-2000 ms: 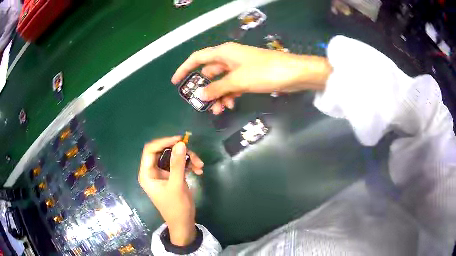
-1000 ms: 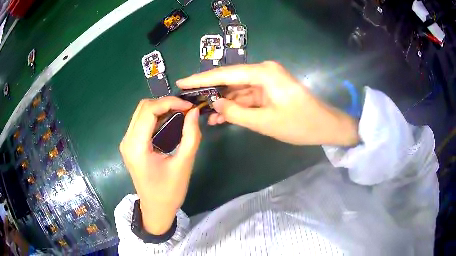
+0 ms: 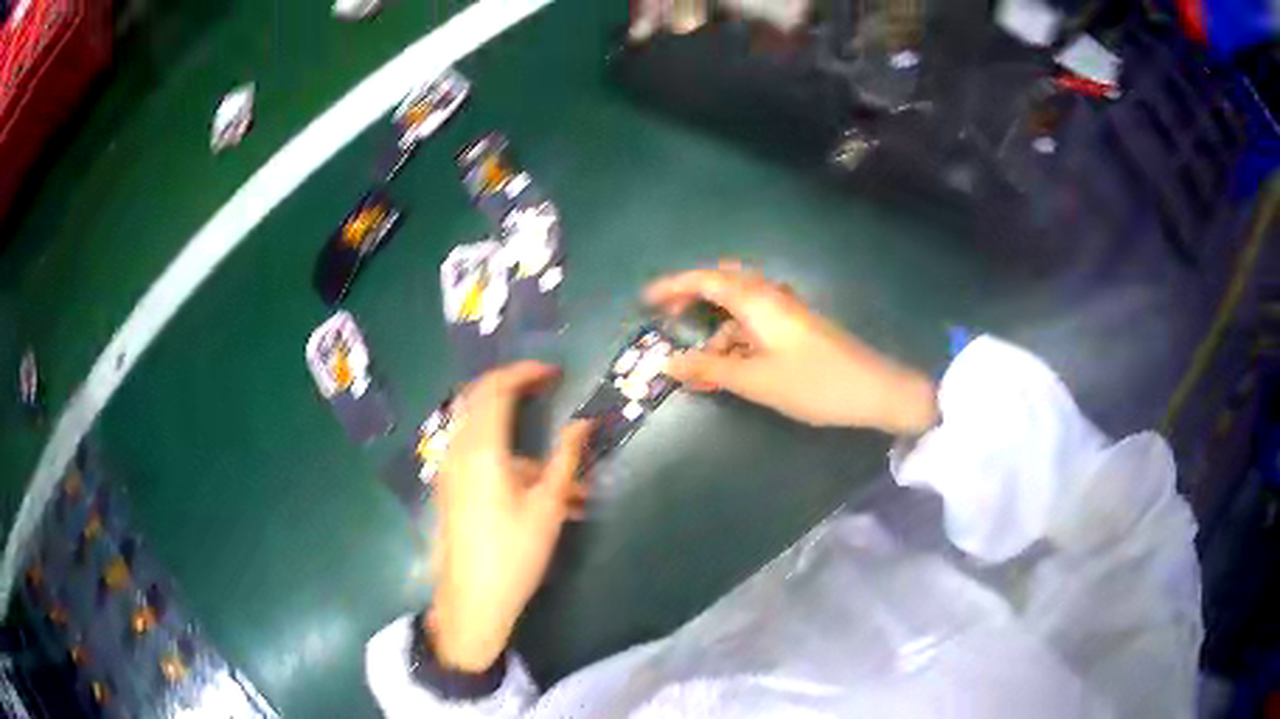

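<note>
A joined unit, with a pale-parted housing (image 3: 644, 368) and a dark screen end to end, lies slanted between my hands. My right hand (image 3: 765, 344) has its thumb and fingers at the housing's upper right edge. My left hand (image 3: 498, 513) is blurred, with thumb and index finger apart. Its thumb is beside the lower end of the dark screen, and whether they touch is unclear. Another unit (image 3: 437, 438) is partly hidden behind my left hand. More opened units lie beyond, including a white-rimmed one (image 3: 475, 288) and one at the left (image 3: 340, 360).
A pale curved rail (image 3: 211, 239) crosses the left side, with a few units beyond it. A tray with orange patches (image 3: 120, 576) is at the lower left. A red bin (image 3: 42, 84) is at the upper left. Blurred dark equipment (image 3: 842, 99) is at the upper right.
The view has shifted. My hands have moved apart; the dark screen is no longer between my left fingers. The joined unit now lies extended between the hands.
</note>
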